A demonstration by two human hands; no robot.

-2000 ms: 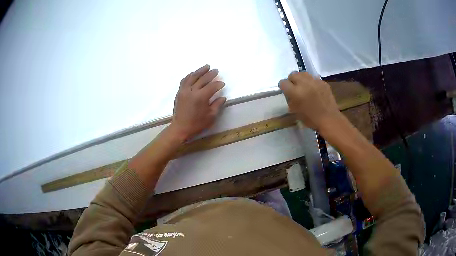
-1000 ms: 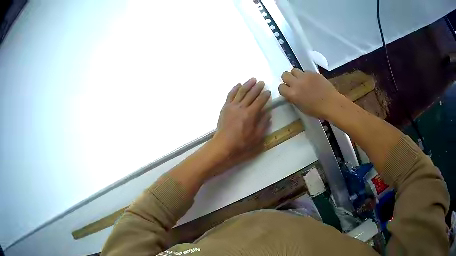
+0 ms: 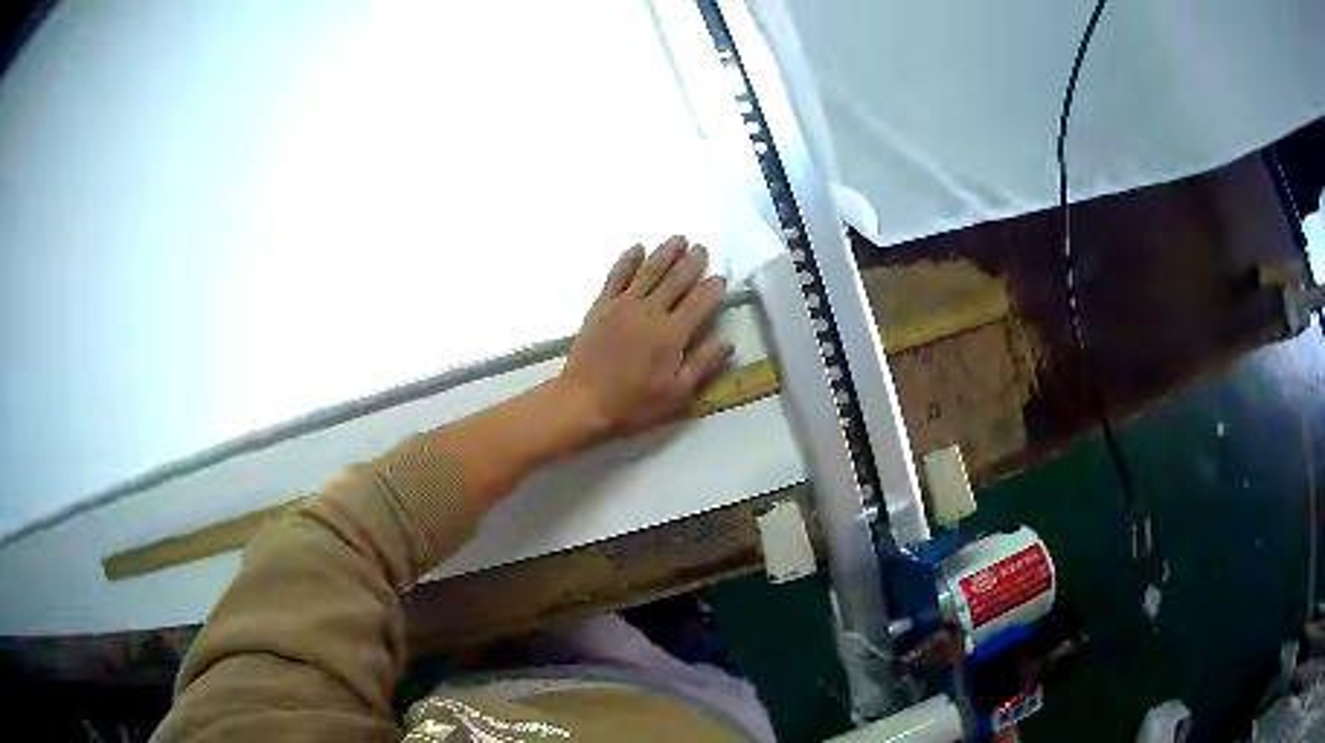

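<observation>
The white fabric (image 3: 334, 189) lies in a stack with its greyish edge running towards the cutter track. My left hand (image 3: 647, 341) lies flat, palm down, on the fabric edge near the track, fingers slightly apart. A yellow-brown wooden ruler (image 3: 196, 547) lies along the near side; my left hand and forearm cover part of it, and it passes under the track. The metal cutter track (image 3: 857, 319) crosses the cloth and the table edge. The blue cutting machine (image 3: 1003, 592) with a red-and-white label sits at its near end. My right hand is not in view.
More white cloth (image 3: 1003, 102) lies right of the track. A black cord (image 3: 1068, 218) runs over it and hangs past the dark brown table (image 3: 1163, 290) edge. Two pale blocks (image 3: 786, 542) flank the track at the table edge. The floor (image 3: 1177, 508) is green.
My right hand has left the fabric corner by the track and gone out of view. My left hand stays on the fabric edge. The view has shifted, and the cutting machine shows more fully.
</observation>
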